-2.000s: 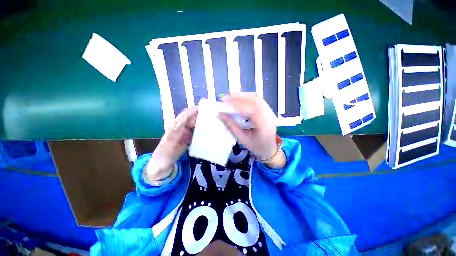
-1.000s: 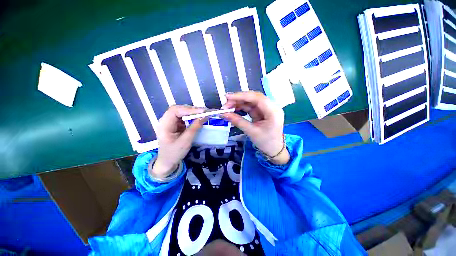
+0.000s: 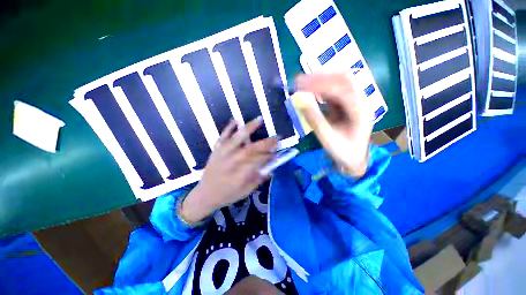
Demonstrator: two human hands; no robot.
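Note:
A die-cut sheet (image 3: 167, 103) with several long black strips lies on the green bench, on other sheets. My left hand (image 3: 233, 167) is over its lower right edge, slightly blurred, with a small white-and-blue label piece (image 3: 279, 162) held by its fingers. My right hand (image 3: 340, 115) is bent and blurred over the gap between that sheet and the label sheet (image 3: 323, 34). Its fingers are at a small white piece with a blue edge (image 3: 298, 115) by the sheet's right edge; whether they grip it cannot be told. My right hand covers part of the label sheet.
A blank yellowish-white scrap (image 3: 37, 127) lies at the left. A stack of black-striped sheets (image 3: 441, 75) stands at the right, with another stack (image 3: 502, 57) beyond it. Brown cartons (image 3: 441, 271) are on the floor at lower right, and another (image 3: 86, 242) is under the bench.
My hands have moved apart: the left keeps the label piece, the right has moved right to the small blue-edged piece. The view has shifted, so the bench things appear further left.

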